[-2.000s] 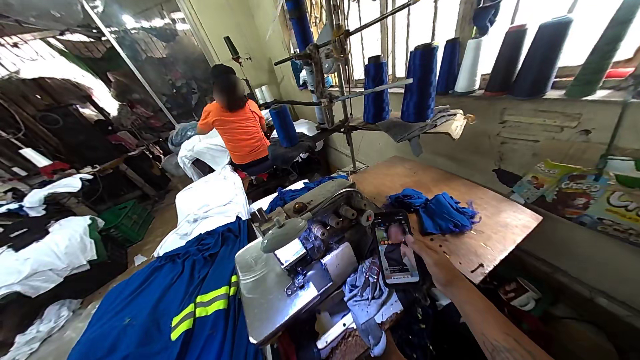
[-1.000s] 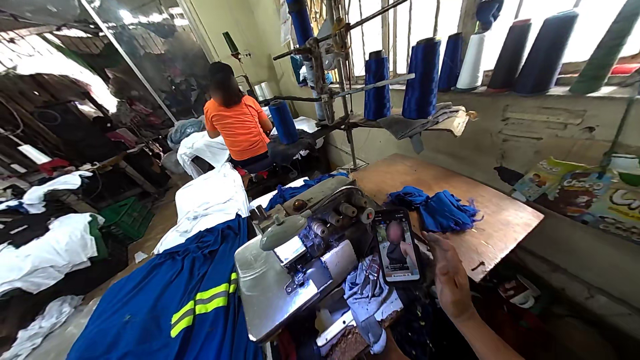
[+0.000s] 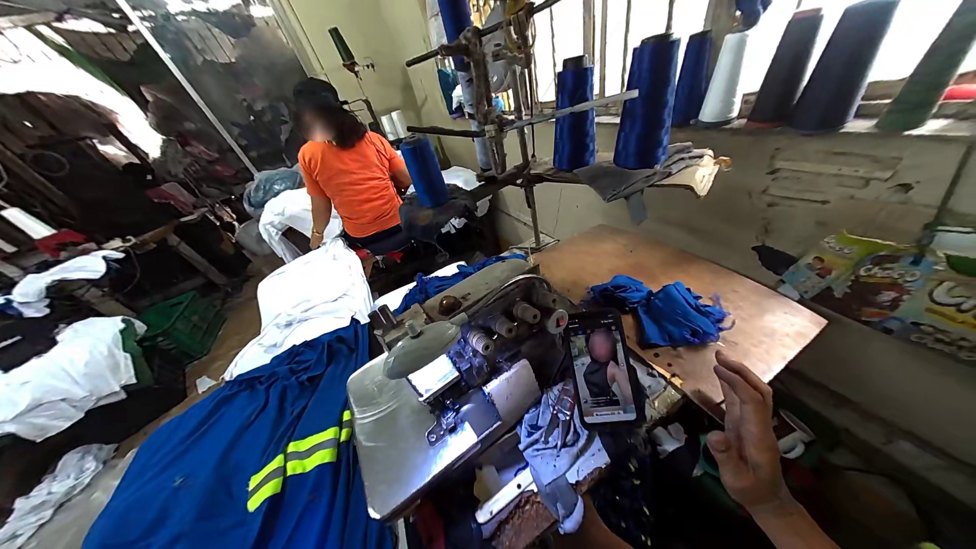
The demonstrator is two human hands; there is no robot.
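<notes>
My right hand is raised to the right of a smartphone, its fingers apart and nothing in it. The smartphone stands propped up with its screen lit, beside an overlock sewing machine. Below the phone, a grey cloth lies with small metal snips on it. Part of my left forearm shows at the bottom edge beneath that cloth; the left hand itself is hidden. Blue fabric pieces lie bunched on the wooden table behind the phone. Blue fabric with a yellow and grey reflective stripe spreads left of the machine.
A person in an orange shirt sits at the back left near white cloth. Thread cones stand on a rack and along the window sill. A green crate is on the floor at left. Snack packaging hangs at right.
My right hand was at the phone's screen two seconds ago and has since drawn away to the right. The person in orange has turned and leaned toward the left, an arm lowered to the white cloth.
</notes>
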